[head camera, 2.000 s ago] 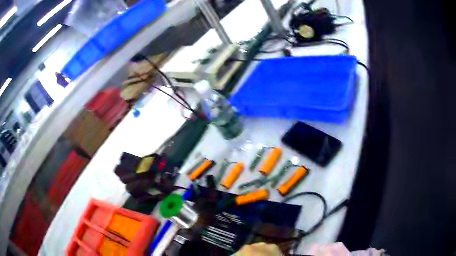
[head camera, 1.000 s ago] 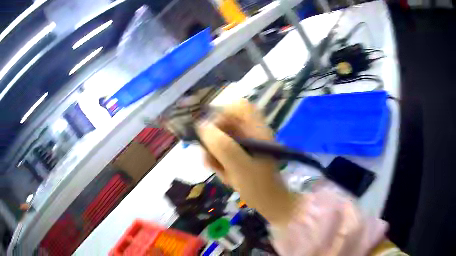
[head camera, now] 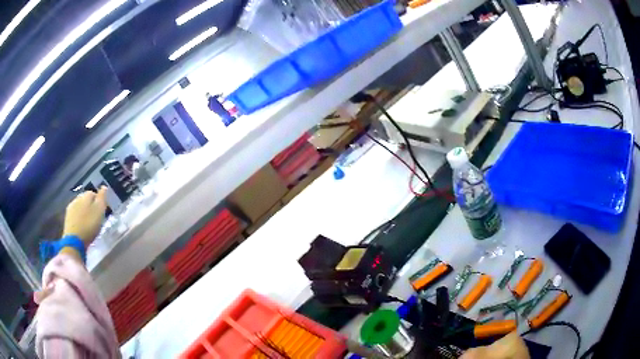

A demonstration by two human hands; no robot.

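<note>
My left hand [head camera: 85, 216], with a blue wristband, is raised at the far left near the shelf; its fingers look partly curled and nothing in it can be made out. My right hand [head camera: 497, 348] is cut off by the bottom edge, beside an orange cell [head camera: 495, 328]; its fingers and any hold are hidden. Several other orange cells [head camera: 528, 278] with green strips lie on the white bench [head camera: 393, 242]. A solder spool [head camera: 381, 328] with a green top stands left of them. A red tray [head camera: 242, 308] holds orange cells.
A black power unit [head camera: 345, 270] stands behind the spool. A clear bottle [head camera: 475, 196], a blue bin [head camera: 565, 172] and a black phone [head camera: 577, 258] lie farther right. A white shelf [head camera: 203, 165] carrying a long blue bin [head camera: 316, 59] runs across. A person [head camera: 220, 108] stands far off.
The view has tilted up and left. The hand with a black-handled tool seen mid-view one second ago is gone from there. My left hand now shows at the far left, my right at the bottom.
</note>
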